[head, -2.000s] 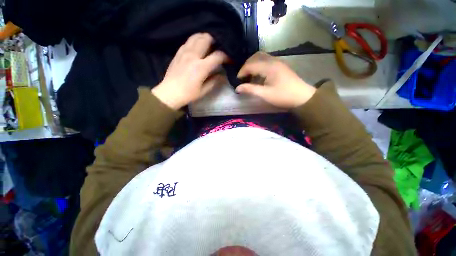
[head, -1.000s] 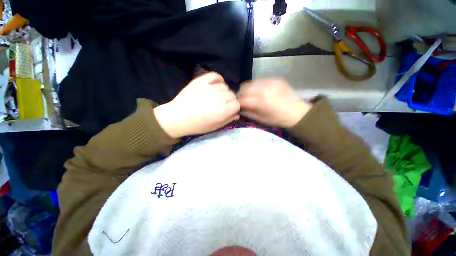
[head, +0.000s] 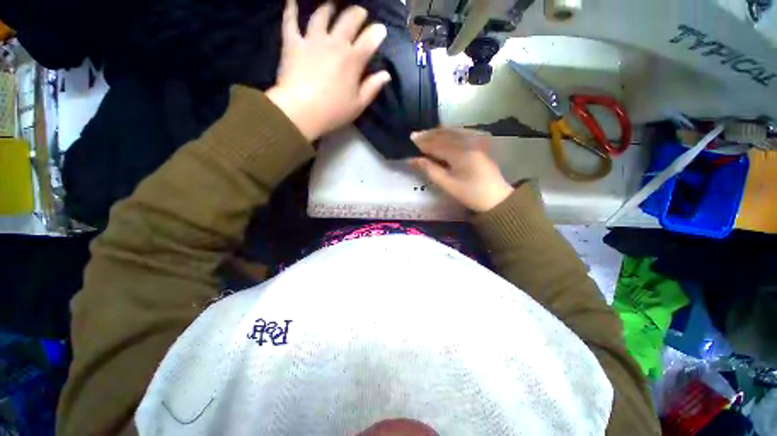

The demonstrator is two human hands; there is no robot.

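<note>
The black garment (head: 179, 111) lies heaped on the left, its near corner reaching onto the pale machine bed (head: 358, 183). My left hand (head: 328, 68) lies on the garment with its fingers spread. My right hand (head: 460, 163), partly blurred, has its fingertips closed on the folded edge (head: 400, 140) at the garment's near corner. The presser foot and needle (head: 420, 55) are at the garment's right edge. The sewing machine head (head: 664, 43), lettered TYPICAL, is at the upper right.
Scissors (head: 589, 136) with red and orange-yellow handles lie on the bed at right, beside a dark strip (head: 515, 128). A blue bin (head: 703, 200) and a slanting white strip (head: 669, 174) are farther right. A yellow container (head: 15, 176) is at far left, bright green cloth (head: 643, 311) below the table.
My left hand has moved up and opened flat on the garment. My right hand has moved slightly right. The garment's near corner has moved up, baring the bed. More of the machine head shows.
</note>
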